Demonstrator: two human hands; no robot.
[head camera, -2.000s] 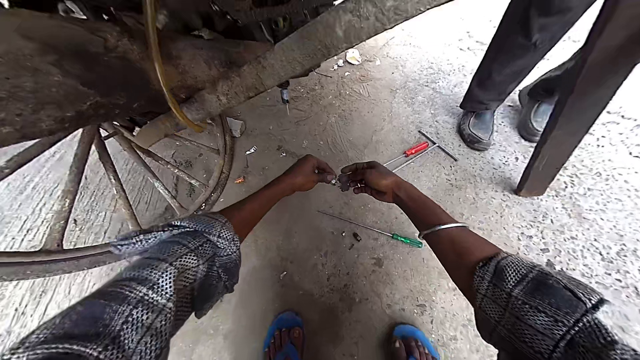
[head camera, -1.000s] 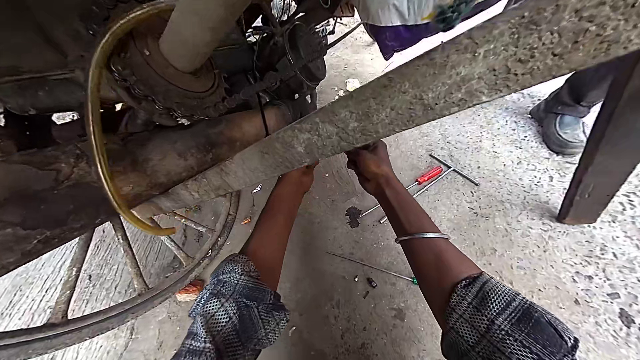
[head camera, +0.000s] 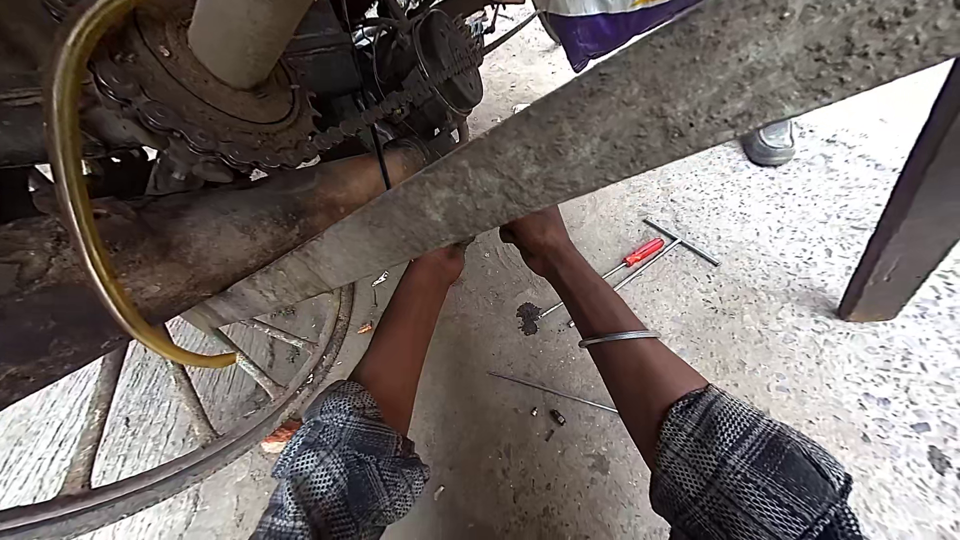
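My left hand (head camera: 444, 264) reaches up under a flat, dirty metal bar (head camera: 525, 165); the bar hides most of its fingers. My right hand (head camera: 536, 232) is raised beside it at the bar's lower edge, its fingers curled and partly hidden, so what either hand holds cannot be made out. Behind the bar are a greasy chain and sprocket (head camera: 217, 142) and a dark round housing (head camera: 450, 64). On the ground right of my hands lie a red-handled screwdriver (head camera: 643, 252) and a metal T-handle wrench (head camera: 681, 241). A long thin shaft (head camera: 551, 390) lies below, partly behind my right forearm.
A yellowish hose (head camera: 71, 180) hangs at the left, above a rusty spoked metal wheel (head camera: 330, 367). A dark metal leg (head camera: 900, 202) stands at the right, and a person's shoe (head camera: 771, 142) is beyond the bar. Small metal parts (head camera: 556, 417) lie on the ground.
Both hands have moved from the open floor, where they held a small dark part between them, to under the bar. The view has shifted closer to the machine.
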